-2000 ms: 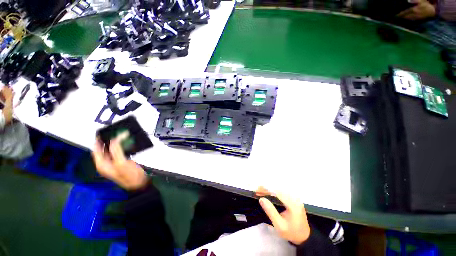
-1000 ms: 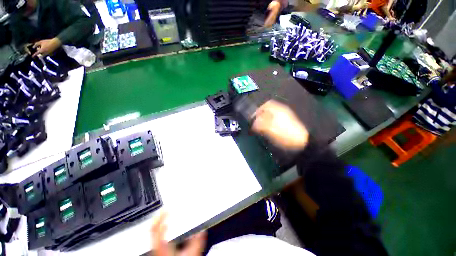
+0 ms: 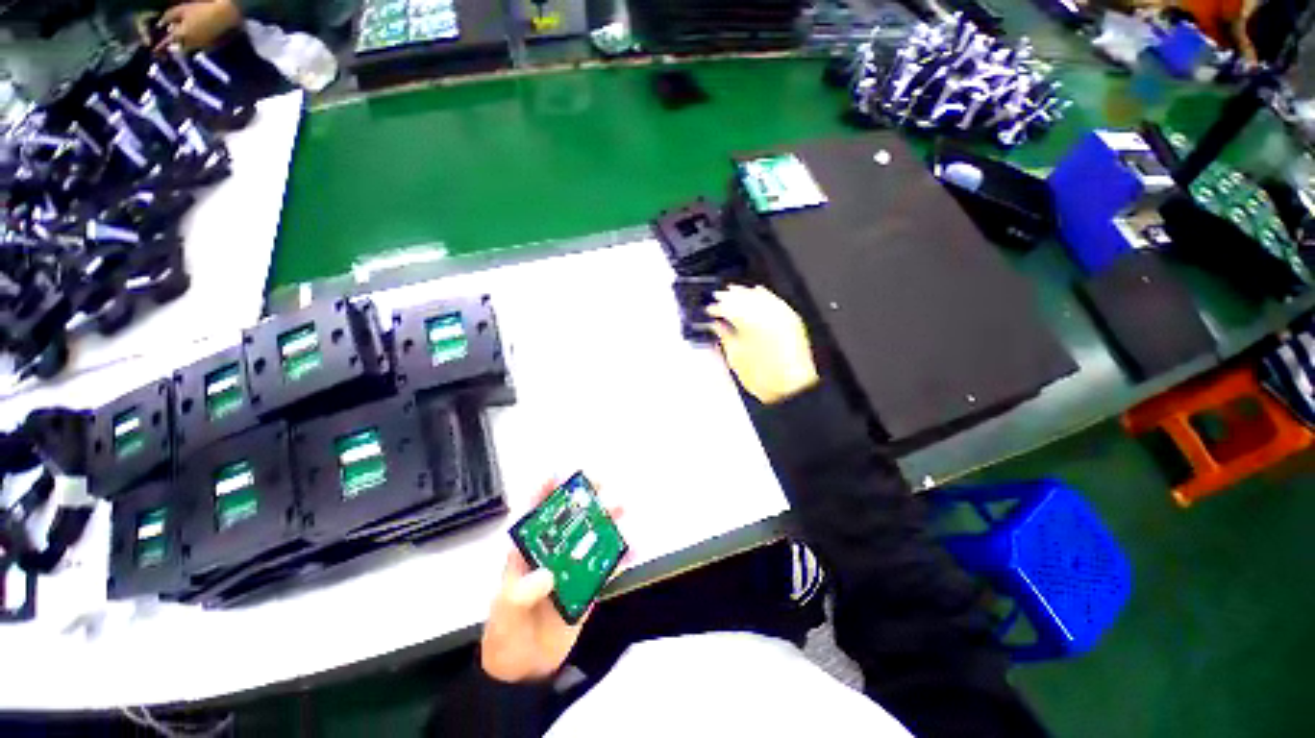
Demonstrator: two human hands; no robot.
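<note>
My left hand (image 3: 531, 623) holds a green circuit board (image 3: 573, 545) tilted up at the sheet's front edge, component side showing. My right hand (image 3: 764, 343) reaches over a black housing (image 3: 698, 306) beside the foam, its fingers on the housing's right side; whether they grip it cannot be told. Another black housing (image 3: 692, 231) lies just behind it. Fitted housings (image 3: 358, 461) with green in their windows stand in stacked rows at the left of the white sheet (image 3: 577, 375). One circuit board (image 3: 780, 183) lies on the foam slab (image 3: 923, 303).
Black parts with pale tails (image 3: 108, 216) are heaped at far left, with another heap (image 3: 959, 79) at the back. A small black box (image 3: 995, 195) and a blue device (image 3: 1103, 195) stand beyond the foam. A blue stool (image 3: 1060, 570) and orange stool (image 3: 1226, 433) are at right. A person's hand shows top left.
My right hand has moved from over the foam to the black housing left of it. My left hand, empty before, now holds a circuit board. The view has shifted.
</note>
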